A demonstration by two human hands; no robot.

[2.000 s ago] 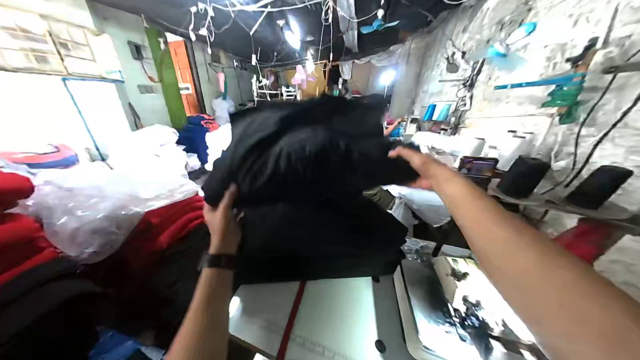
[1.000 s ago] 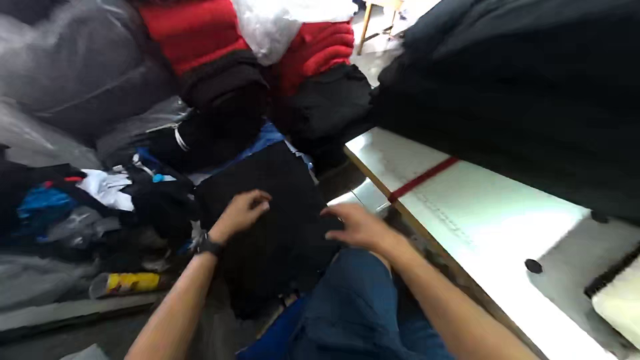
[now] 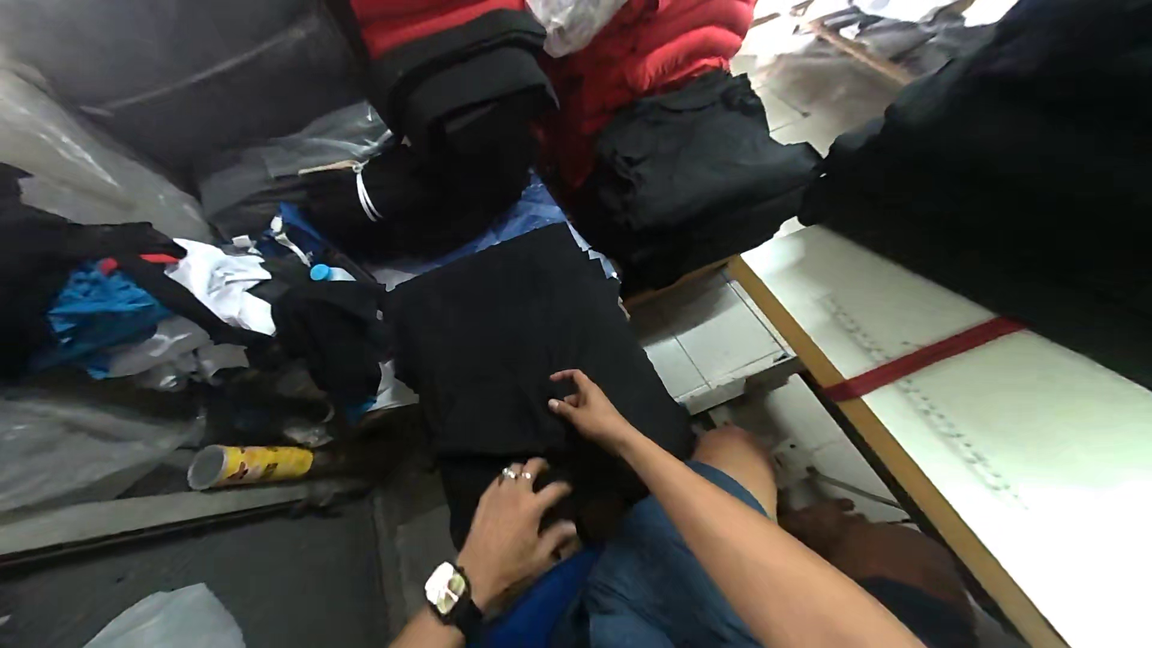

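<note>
A stack of folded black fabric [image 3: 513, 342] lies in front of me, beside my knees. My left hand [image 3: 522, 526], with rings and a wristwatch [image 3: 446, 589], is at the near edge of the fabric, fingers spread and slightly blurred. My right hand [image 3: 589, 409] is over the middle of the black fabric, thumb and index finger apart, holding nothing that shows. Whether the left fingertips touch the cloth is hard to tell.
At right stands a white table [image 3: 954, 387] with a wooden edge and a red strip [image 3: 927, 358]; a large black fabric heap [image 3: 1017, 180] covers its far part. Black garments [image 3: 702, 162] and red fabric [image 3: 648, 45] are stacked ahead. A yellow canister [image 3: 261, 464] lies left, near scraps and plastic.
Two seconds ago both hands held a black cloth bundle up over the table; it is no longer in them. Since one second ago, my left hand has moved to the near edge of the fabric. The view has swung down-left.
</note>
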